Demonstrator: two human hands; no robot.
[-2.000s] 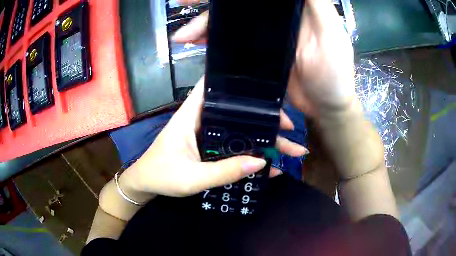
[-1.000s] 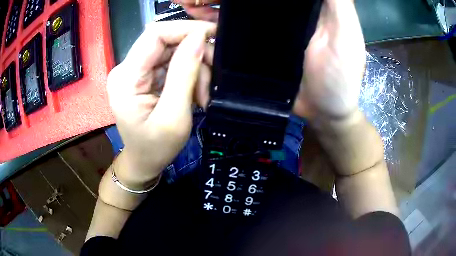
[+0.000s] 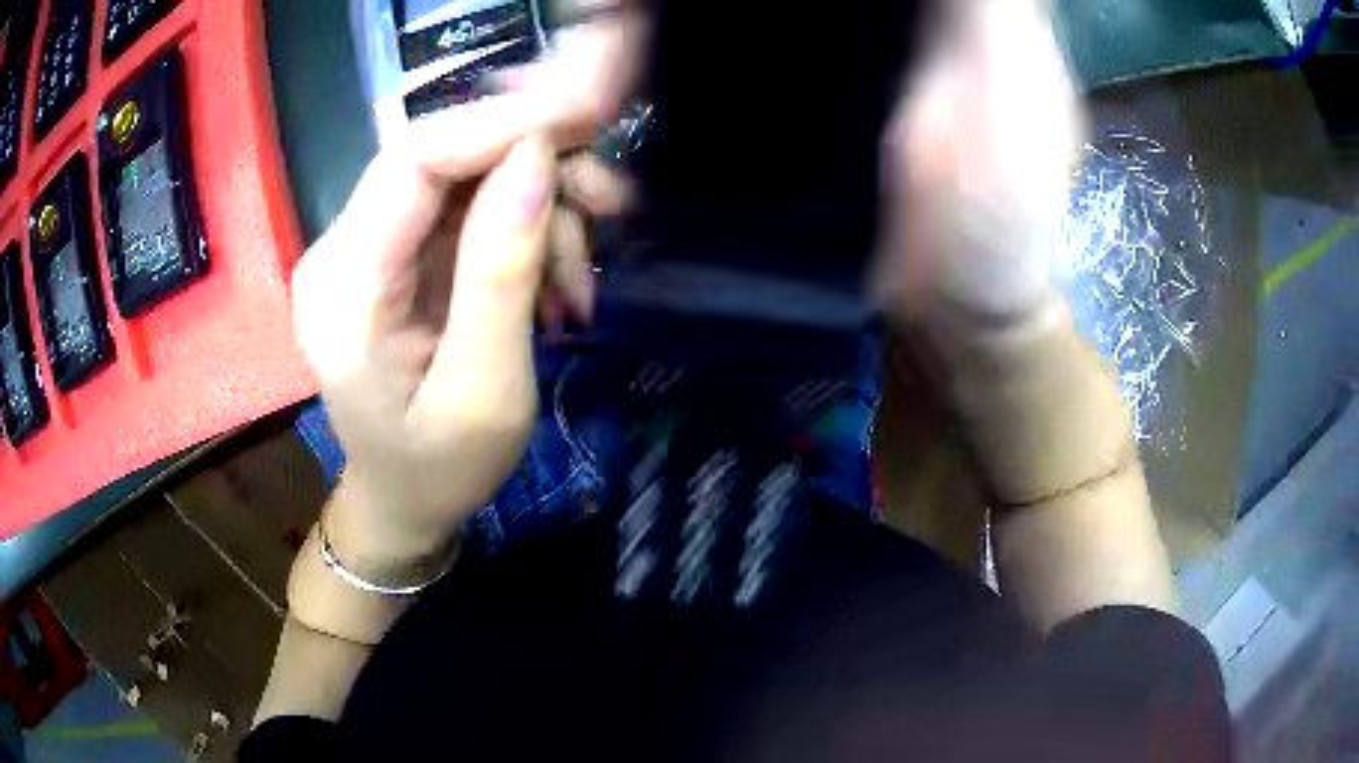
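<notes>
An open black flip phone (image 3: 768, 164) is in front of me, motion-blurred. Its dark upper half is above the hinge, and its white-numbered keypad is below, smeared by motion. My right hand (image 3: 984, 179) holds the upper half along its right side, with the fingers mostly hidden behind it. My left hand (image 3: 432, 313) is just left of the phone, thumb and fingers curled. A small shiny clear glint shows near its fingertips at the phone's left edge; I cannot tell whether it is pinched film.
A red tray (image 3: 239, 254) with rows of black phones is at the left. Film sheets marked 4G (image 3: 462, 33) lie ahead on the dark green bench (image 3: 1163, 33). A glittering heap of clear film (image 3: 1140, 268) is at the right. Brown cardboard (image 3: 194, 552) is at lower left.
My left hand has left the keypad and moved up and left beside the phone, fingers curled. The phone is now blurred. The tray has shifted slightly left and down in view.
</notes>
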